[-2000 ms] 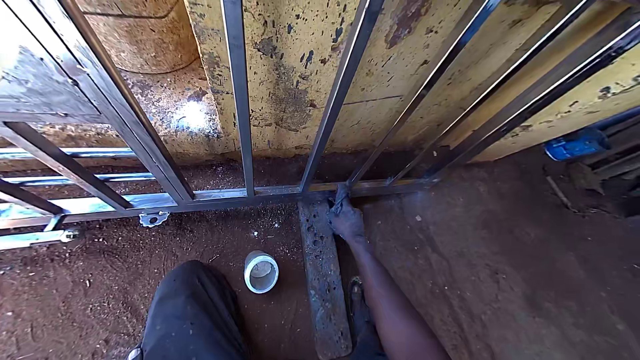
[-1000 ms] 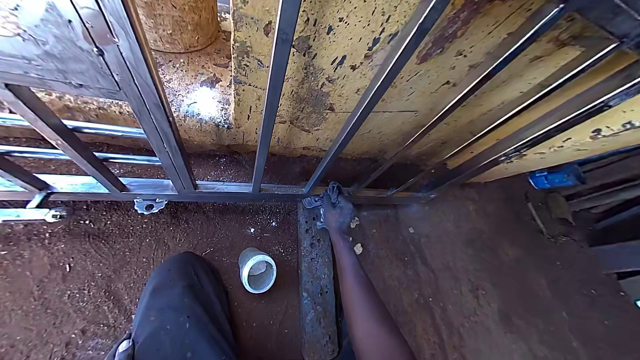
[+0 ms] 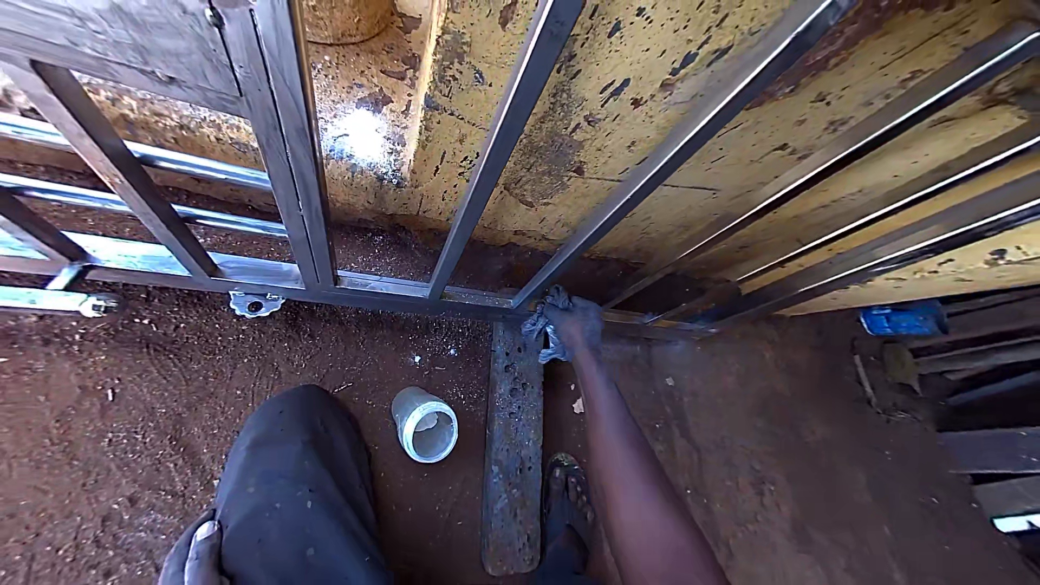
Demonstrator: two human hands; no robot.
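My right hand (image 3: pixel 578 321) holds a crumpled grey cloth (image 3: pixel 552 325) against the bottom rail of a metal frame (image 3: pixel 390 294), beside the foot of a slanting upright bar (image 3: pixel 650 175). Part of the cloth is hidden by my fingers. At the bottom left my left hand (image 3: pixel 195 556) rests against my trousered knee, only partly in view, and nothing shows in it. An open whitish plastic container (image 3: pixel 410 406) stands on the dirt floor between my knee and a worn wooden plank (image 3: pixel 513 455), whose far end meets the rail.
A stained yellow wall (image 3: pixel 536 162) stands behind the bars. At the left are shiny metal tubes (image 3: pixel 203 166) and a toothed metal piece (image 3: pixel 256 304) by the rail. A blue container (image 3: pixel 903 318) lies near stacked timber (image 3: pixel 991 451) at the right. My sandalled foot (image 3: pixel 569 491) is beside the plank.
The view has shifted closer to the rail. My right hand stays at the bottom rail near the plank's end, now with more of the cloth showing. My left hand has come further into view.
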